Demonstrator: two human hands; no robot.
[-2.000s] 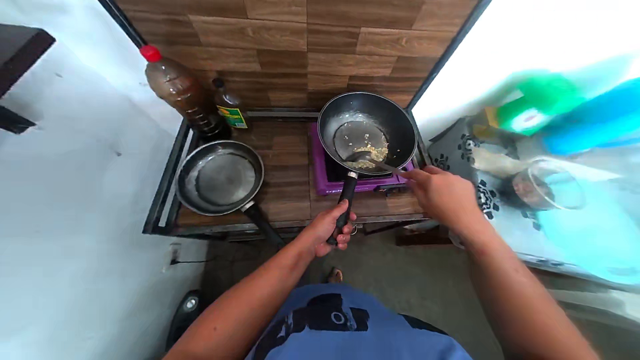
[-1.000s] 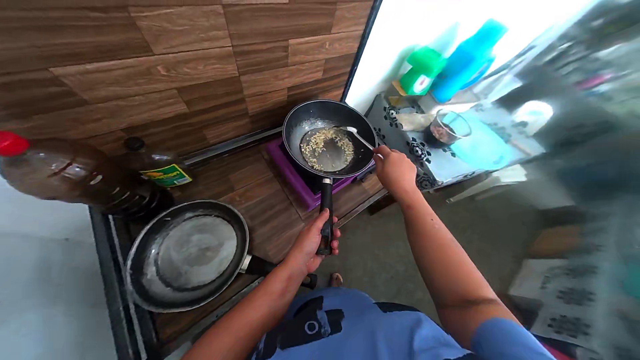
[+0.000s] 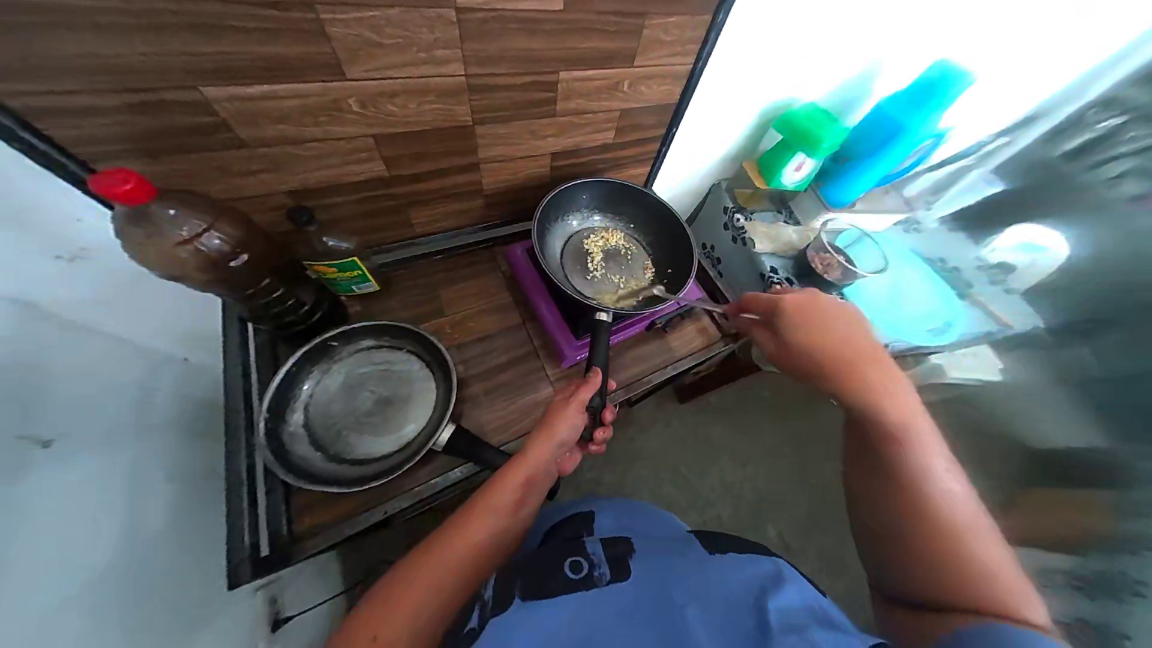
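Note:
My left hand [image 3: 580, 421] is wrapped around the black handle of a dark frying pan [image 3: 670, 243], which rests on a purple portable stove [image 3: 549, 315]. Small pale chopped bits [image 3: 607, 256], perhaps garlic, lie in a thin layer of liquid in the pan. My right hand [image 3: 801, 337] grips the handle of a metal spoon [image 3: 688, 301]. The spoon's head is at the near side of the pan's inside, touching or just above the bottom, near a few of the bits.
A second frying pan [image 3: 369, 405] sits on the wood-look counter at left, its handle toward me. Behind it stand a large red-capped bottle [image 3: 198, 238] and a smaller dark bottle [image 3: 337, 261]. A side table at right holds a clear cup [image 3: 846, 255], a blue pitcher [image 3: 877, 144] and a green container [image 3: 801, 144].
The bits lay clumped near the spoon two seconds ago and are now more spread out. The spoon has moved from the pan's right side to its near side since one second ago. The view has shifted.

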